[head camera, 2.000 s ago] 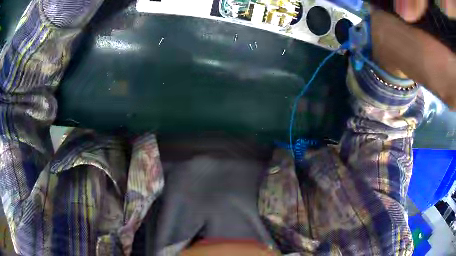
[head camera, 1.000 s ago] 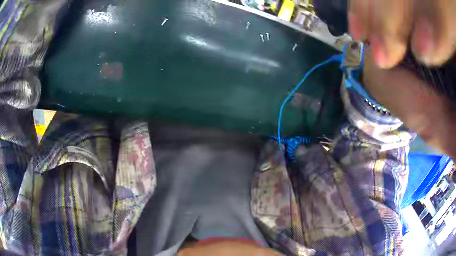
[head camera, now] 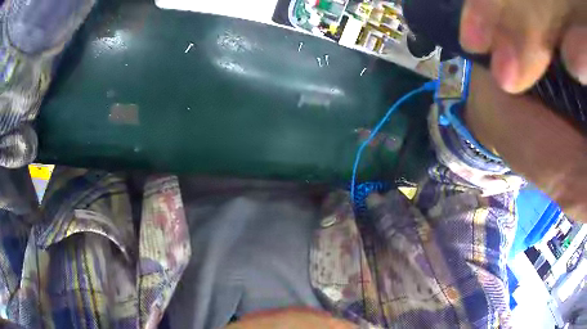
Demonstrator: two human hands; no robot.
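My right hand [head camera: 524, 45] is at the top right, cut off by the edge, its fingers curled around the black, ribbed electric screwdriver [head camera: 434, 26]. The tool's tip is out of view. My left hand is not in view; only the left sleeve shows. The white fixture [head camera: 222, 8] lies along the top edge, partly cut off. A circuit board [head camera: 315, 14] and brass-coloured contact strips [head camera: 381, 29] sit in it, left of the screwdriver. A blue wrist strap [head camera: 454, 80] is on my right wrist.
The dark green mat [head camera: 212, 122] carries several loose screws [head camera: 323, 60] below the fixture. The thin blue cord [head camera: 368, 138] hangs from the wrist strap to a coil at the mat's front edge. A blue bin [head camera: 534, 222] is at the lower right.
Since one second ago, the view has shifted, showing more of the fixture and circuit board. Compared with two seconds ago, the screwdriver's black body now shows at the top right.
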